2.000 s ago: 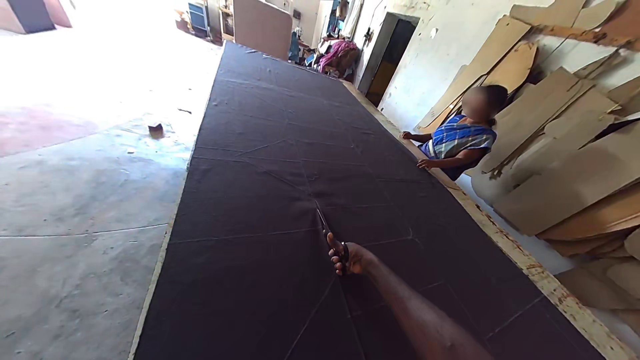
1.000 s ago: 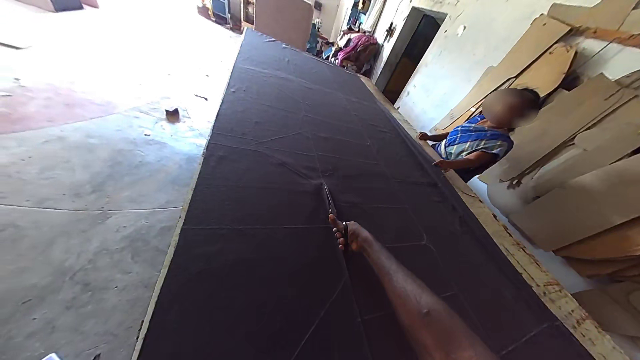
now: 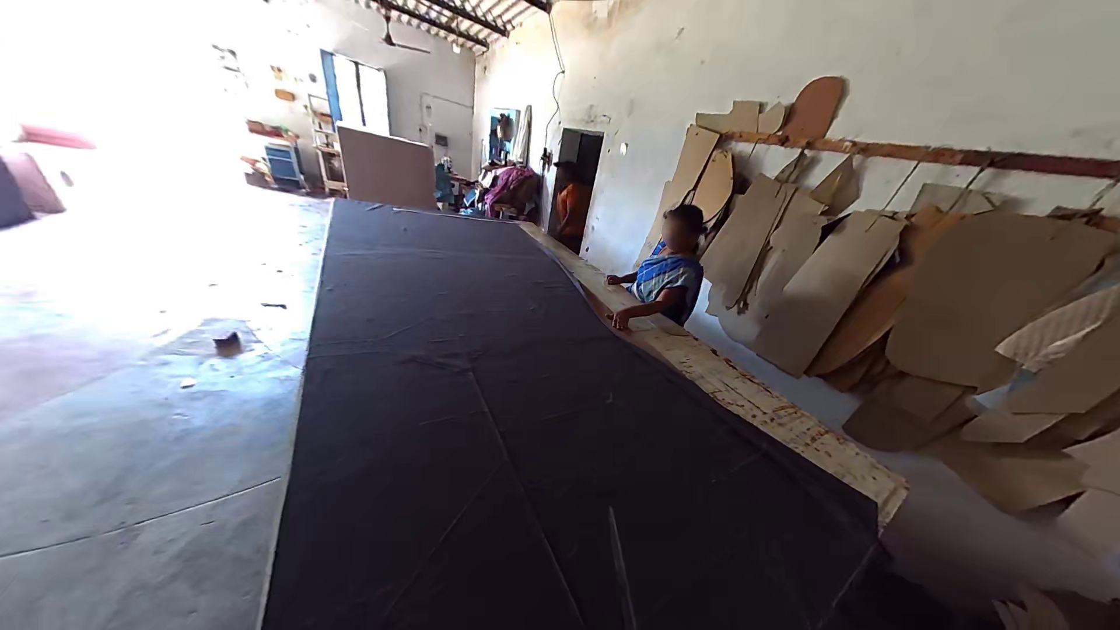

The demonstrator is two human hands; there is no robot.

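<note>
Neither my left hand nor my right hand shows in the head view. Dark fabric (image 3: 420, 446) covers most of a long table, with creases and thin lines across it. A long line or slit (image 3: 516, 477) runs down the fabric from near its middle towards the bottom edge. Low in the picture lies a narrow pale streak (image 3: 619, 560); whether it is a scissor blade or a mark on the cloth, I cannot tell.
A person in a blue patterned top (image 3: 669, 276) stands at the table's bare wooden edge (image 3: 779, 411), hands on it. Another person (image 3: 570, 206) is by the doorway. Cardboard patterns (image 3: 840, 280) hang from a wall rail (image 3: 919, 157). A dark scrap (image 3: 227, 344) lies on the floor.
My right hand and the scissors it held on the fabric have gone out of view. The view has tilted up. A second person now shows at the doorway.
</note>
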